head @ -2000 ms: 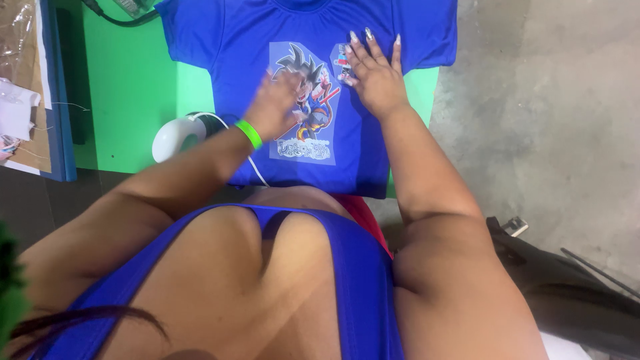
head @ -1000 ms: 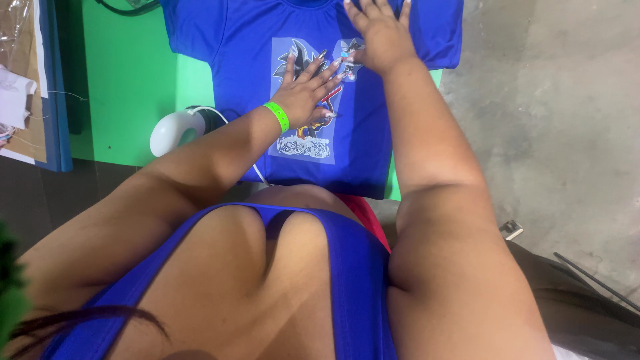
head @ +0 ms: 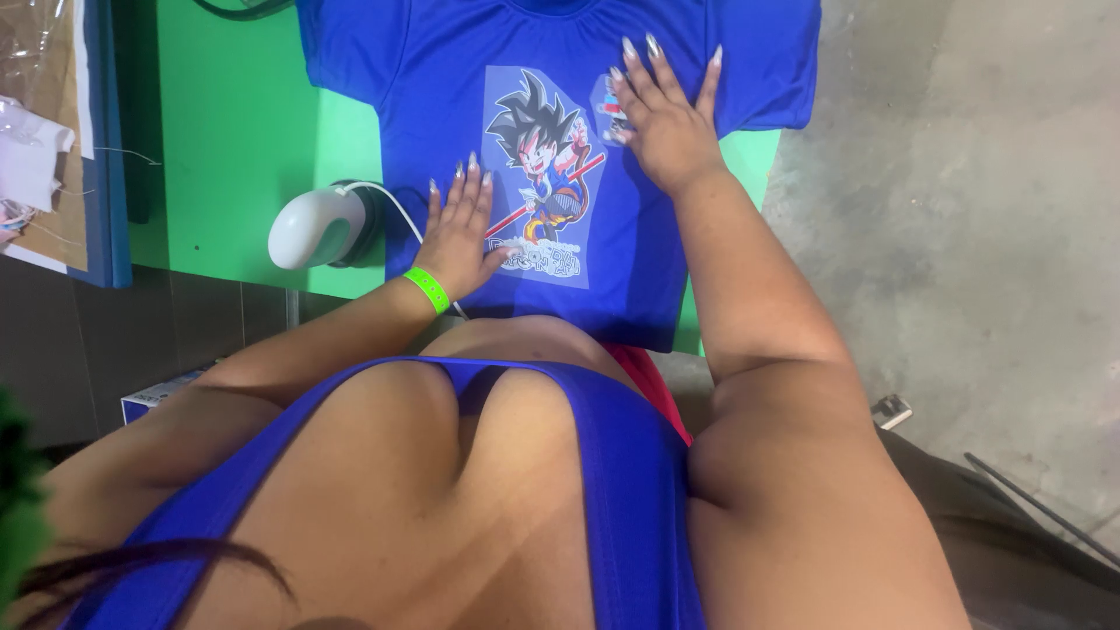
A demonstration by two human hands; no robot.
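Observation:
A blue T-shirt (head: 437,122) lies spread face up on a green tabletop. On its front is a clear transfer film (head: 544,175) bearing a spiky-haired cartoon figure above some lettering. My left hand (head: 459,232) rests flat, fingers apart, at the film's lower left edge, with a bright green wristband (head: 427,290) on the wrist. Spread over the shirt, my right hand (head: 669,122) touches a smaller clear film (head: 607,107) with a printed design, partly hidden under its fingers. Neither hand grips anything.
A white rounded device (head: 317,229) with a cable stands on the green tabletop (head: 236,149), left of the shirt. At the far left is a blue-edged board (head: 109,175) with plastic and white scraps. Concrete floor (head: 945,219) shows at right, with a black item (head: 1006,525) lower down.
My left hand has moved off the printed figure to the film's lower left, uncovering the figure. My right hand has come back down the shirt from near the collar since a second ago.

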